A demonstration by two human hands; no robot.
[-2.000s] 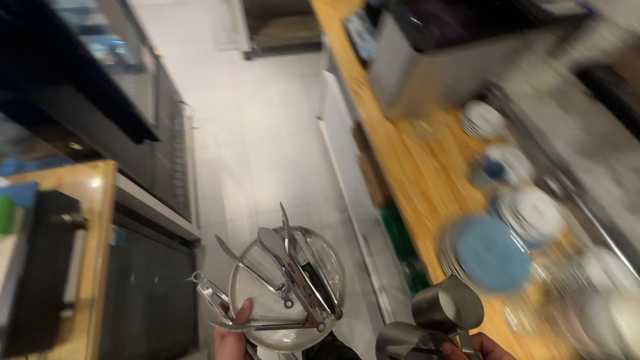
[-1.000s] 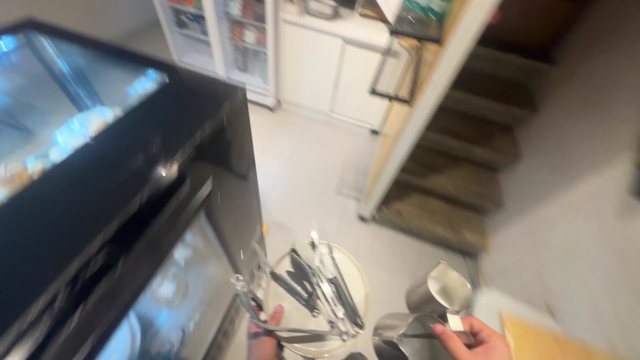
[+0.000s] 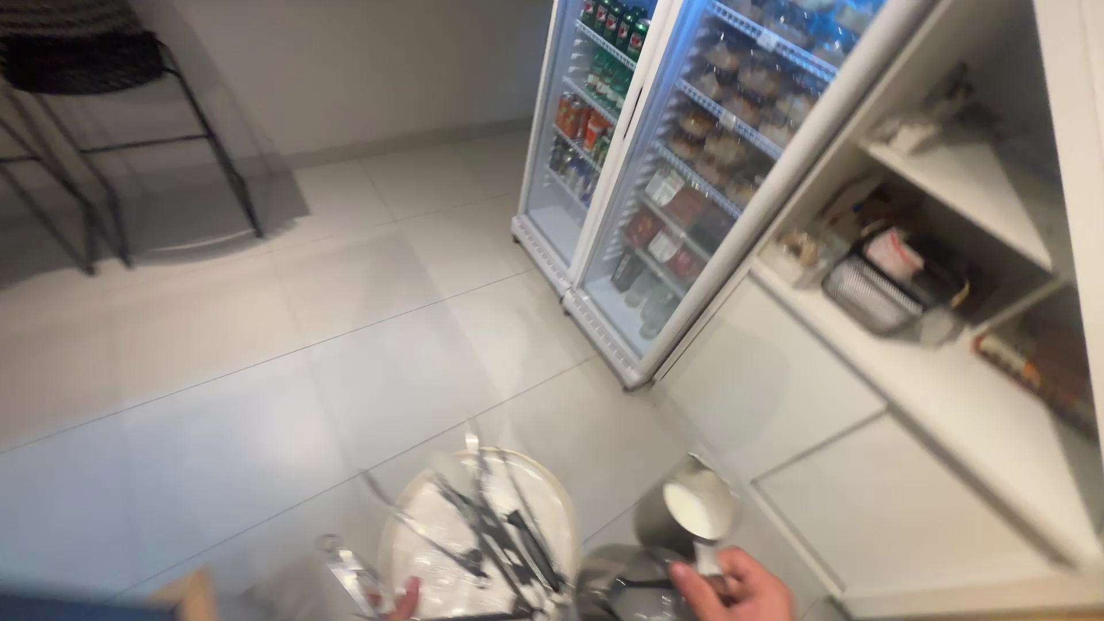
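A round off-white plate (image 3: 423,552) with several metal utensils on it, tongs (image 3: 345,573) among them, is at the bottom middle of the head view. My left hand (image 3: 404,599) grips its left side, thumb over the rim; the rest of the hand is hidden or out of view. My right hand (image 3: 737,586) closes on the handles of two metal pitchers to the right of the plate. The farther pitcher (image 3: 686,504) has white liquid or foam inside; the nearer pitcher (image 3: 625,586) is darker and blurred.
A glass-door drinks fridge (image 3: 638,172) holds cans and packed food. Right of it is a white shelf cabinet (image 3: 819,483) with a black mesh basket (image 3: 871,297). A dark chair (image 3: 86,60) is at the upper left, a wooden edge (image 3: 185,595) at the lower left. Tiled floor (image 3: 345,362) lies ahead.
The view has swung far, from a counter with dishes, past stairs, to the fridge, which is now much closer. Both hands still hold the plate and pitchers.
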